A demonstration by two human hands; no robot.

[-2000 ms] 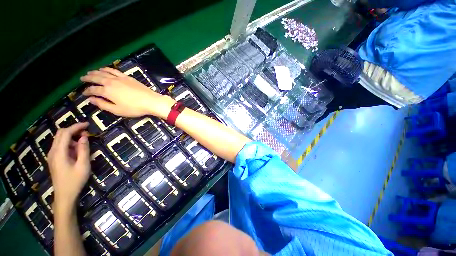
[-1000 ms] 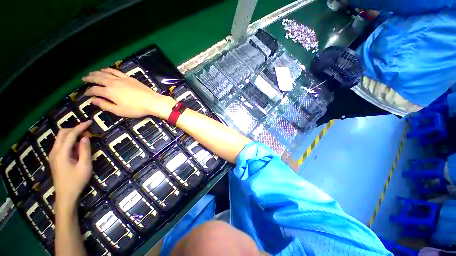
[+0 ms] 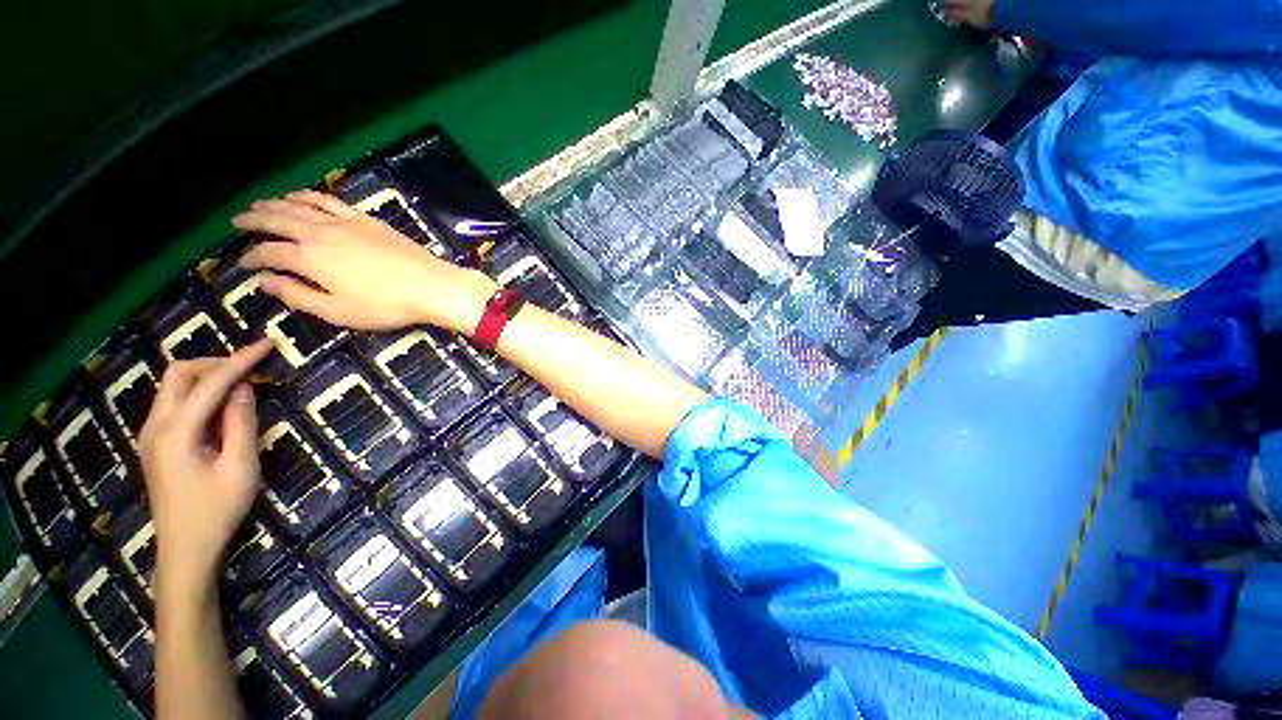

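A large black tray (image 3: 453, 197) holds rows of black phone housings with pale metallic frames, such as one housing (image 3: 354, 418). My right hand (image 3: 326, 260), with a red wrist strap, lies palm down over the upper rows with its fingers apart. Nothing shows in it, and what is under the palm is hidden. My left hand (image 3: 201, 447) is over the left part of the tray. Its index fingertip is at the lower left edge of a housing (image 3: 300, 338) beside my right hand. No part shows between its thumb and fingers.
Clear blister trays (image 3: 661, 317) with dark and grey parts and a white label (image 3: 799, 221) lie right of the black tray. Beyond are a black round fan-like object (image 3: 949, 189), a pinkish-white heap of small parts (image 3: 846, 96), a post (image 3: 685, 56) and a person in blue (image 3: 1167, 155).
My left index finger has stretched a little to the right, onto the housing's edge. My right hand has hardly moved. The person in blue has shifted their arm.
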